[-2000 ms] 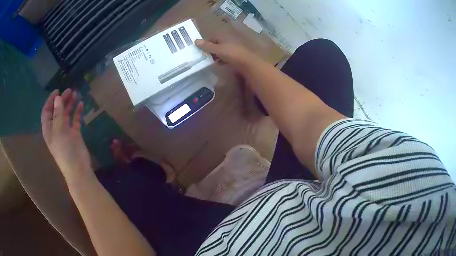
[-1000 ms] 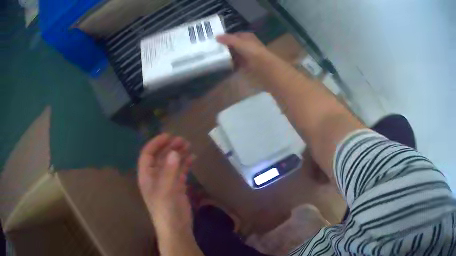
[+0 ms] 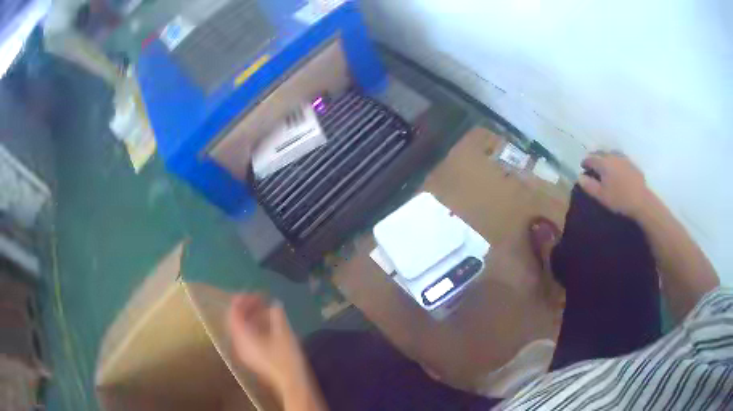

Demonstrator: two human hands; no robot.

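Observation:
A white product box (image 3: 291, 144) with dark barcode blocks lies on the roller conveyor (image 3: 346, 164), partly against the tan curtain (image 3: 321, 74) of the blue shrink tunnel (image 3: 189, 120). My right hand (image 3: 617, 183) rests by my right knee, holding nothing visible. My left hand (image 3: 259, 331) is blurred, in the air by the open brown carton; I cannot see anything in it, and its finger positions are unclear. The digital scale (image 3: 422, 241) sits on flat cardboard (image 3: 506, 225) with a bare platform and a glowing white display.
The open brown shipping carton (image 3: 149, 321) stands at the lower left. Small paper labels (image 3: 514, 156) lie on the cardboard near the white wall (image 3: 563, 72). A pale crumpled bag (image 3: 521, 371) is between my legs. A blurred person-like shape shows at the upper left.
The white box has gone from the scale onto the rollers at the tunnel opening. My right hand has let it go and moved back to my knee. The view has shifted towards the machine.

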